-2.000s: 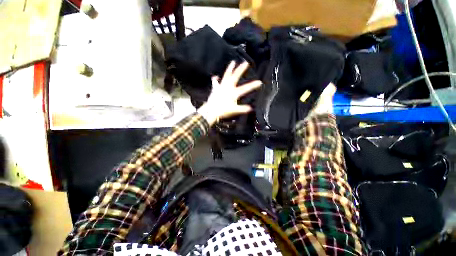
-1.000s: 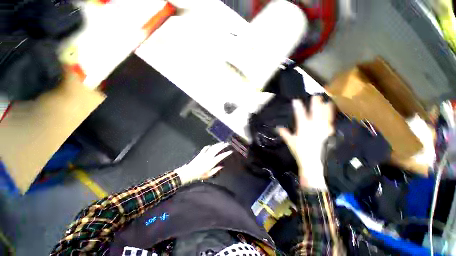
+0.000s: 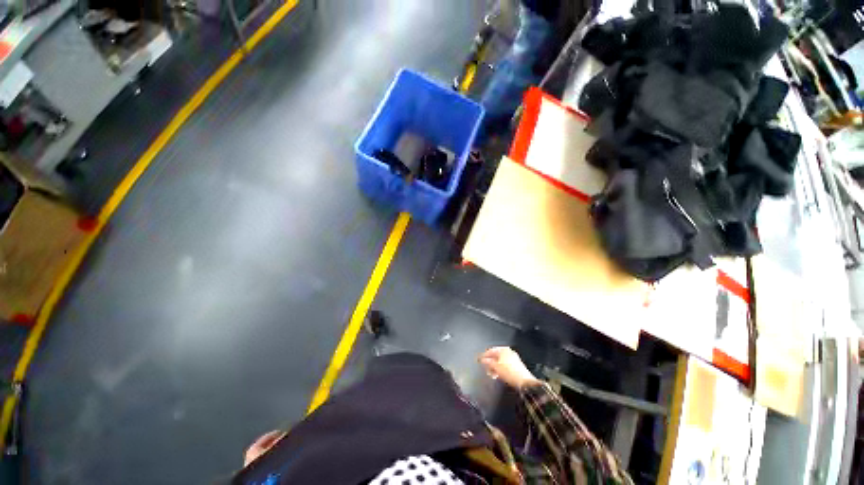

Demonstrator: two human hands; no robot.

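Note:
My right hand (image 3: 507, 365) is right of the apron, small and low in the picture. It seems empty, its fingers loosely curled. My left hand (image 3: 262, 445) shows only in part at the apron's left edge; its fingers are not clear. The dark apron (image 3: 388, 412) fills the bottom middle. A large heap of black fabric bag pieces (image 3: 687, 114) lies on the red-edged worktable (image 3: 559, 147) at the upper right. Neither hand touches it.
A blue bin (image 3: 393, 194) with a few dark things inside stands on the floor ahead. A brown board (image 3: 554, 251) lies on the table's near end. A person's blue-clad leg (image 3: 512, 71) is behind the bin. Yellow lines (image 3: 360, 308) cross the floor. A carton (image 3: 38, 251) is far left.
The view has turned left, away from the black bags and the open carton, to the aisle and blue bin. My right hand has come off the bags; both hands are now low beside the apron.

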